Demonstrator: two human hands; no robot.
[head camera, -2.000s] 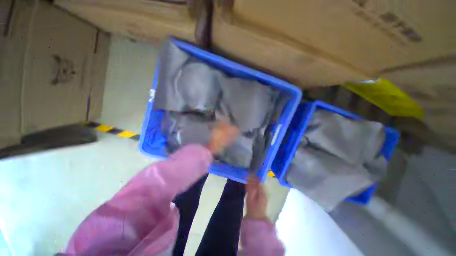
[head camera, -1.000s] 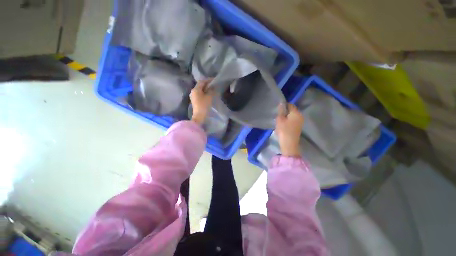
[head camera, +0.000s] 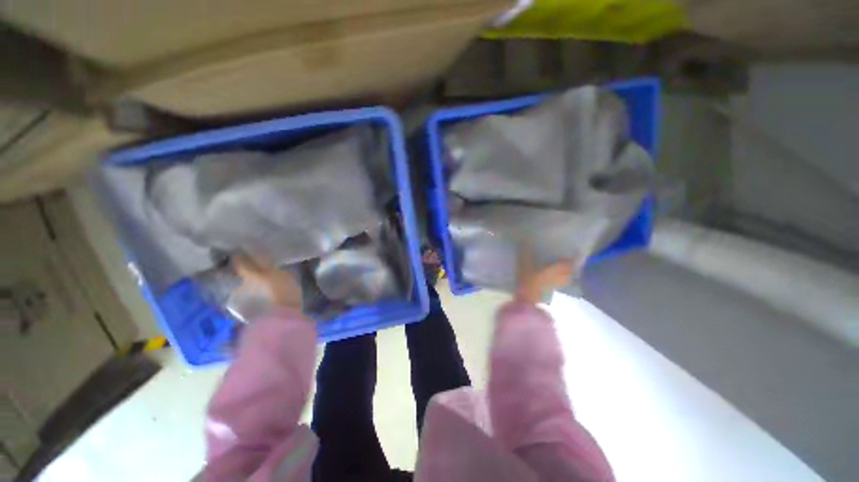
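A blue plastic tote (head camera: 413, 226) on the left holds several grey bags (head camera: 283, 202), some with shiny, crumpled surfaces. A second blue tote (head camera: 438, 179) stands beside it on the right, with grey bags (head camera: 513, 155) heaped in it and partly over its front rim. My left hand (head camera: 267, 285) is blurred at the front of the left tote, against the bags. My right hand (head camera: 541, 280) is blurred at the front edge of the right tote, touching or close to a grey bag. Blur hides whether either hand grips anything.
Large cardboard cartons (head camera: 311, 71) stand behind the totes, and another carton (head camera: 56, 282) is at the left. A yellow piece (head camera: 593, 19) lies at the top. A pale pipe-like bar (head camera: 763, 273) runs along the right. My legs are just below the totes.
The view has turned and shifted right. My hands have parted: the opened grey bag is no longer held up between them, and my right hand is now at the right tote.
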